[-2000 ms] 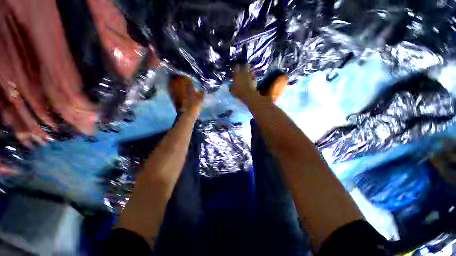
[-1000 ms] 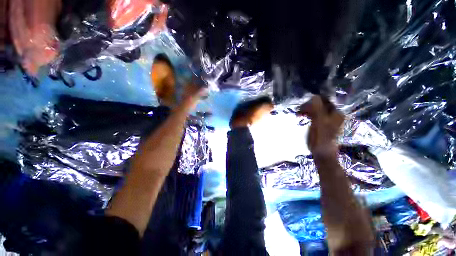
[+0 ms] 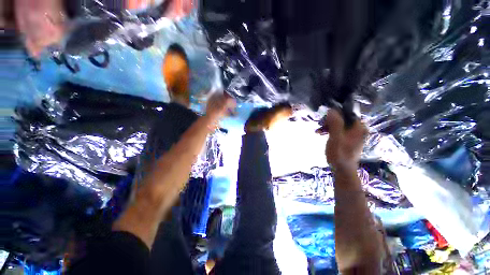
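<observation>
Black bagged garments [image 3: 317,48] under shiny clear film fill the top middle and right in front of me. My right hand [image 3: 346,131] is closed on the gathered lower end of the dark bagged garments. My left hand [image 3: 220,105] is at the film's lower left edge, with its fingers curled and blurred; clear film runs up from it, and I cannot tell how firmly it grips. The image is blurred, so hanger hooks in my hands cannot be made out.
Orange-pink bagged garments [image 3: 43,24] with black hooks lie upper left on the blue floor [image 3: 121,75]. More dark bagged garments [image 3: 102,129] lie left. My feet stand between piles. A blue crate [image 3: 199,207], white sheeting [image 3: 435,198] and blue plastic [image 3: 309,236] lie below.
My hands have moved apart, the right one going rightward onto the dark bundle. The view has shifted, and the orange-pink pile now sits nearer the top left edge. My feet have changed position.
</observation>
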